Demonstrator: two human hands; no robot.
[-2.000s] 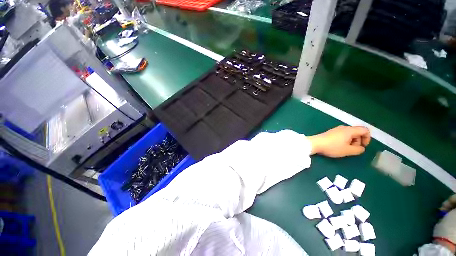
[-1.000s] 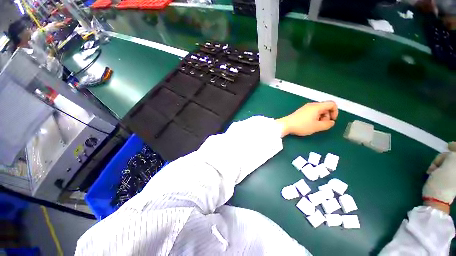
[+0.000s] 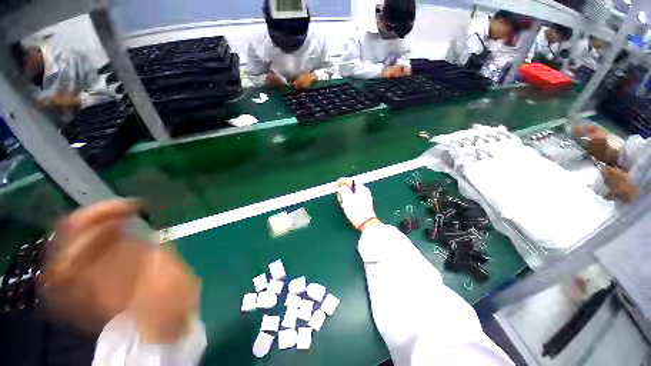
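My left hand (image 3: 121, 268), bare and badly blurred, is raised at the left; I cannot tell whether it holds anything. My right hand (image 3: 355, 204), in a white glove with a red cuff edge, is at the white rail (image 3: 264, 205). Its fingers are closed around a thin blue pen-like stick (image 3: 353, 186), of which only a bit shows. Two translucent stacks of squares (image 3: 288, 222) lie side by side near the rail, left of the glove. A loose pile of white pads (image 3: 298, 309) lies on the green mat (image 3: 228, 279) between my forearms.
Tangled black binder clips (image 3: 460, 232) lie right of my right hand, beside a white parts pack (image 3: 528, 182). The green belt (image 3: 235, 168) carries a small round unit (image 3: 425, 134). A white upright (image 3: 128, 68) stands at left. Another person's hands (image 3: 610, 161) are at right; workers sit opposite.
The view has swung right. My left hand has lifted from beside the rail and is blurred. My right hand, at the picture's edge before, now shows whole at the rail.
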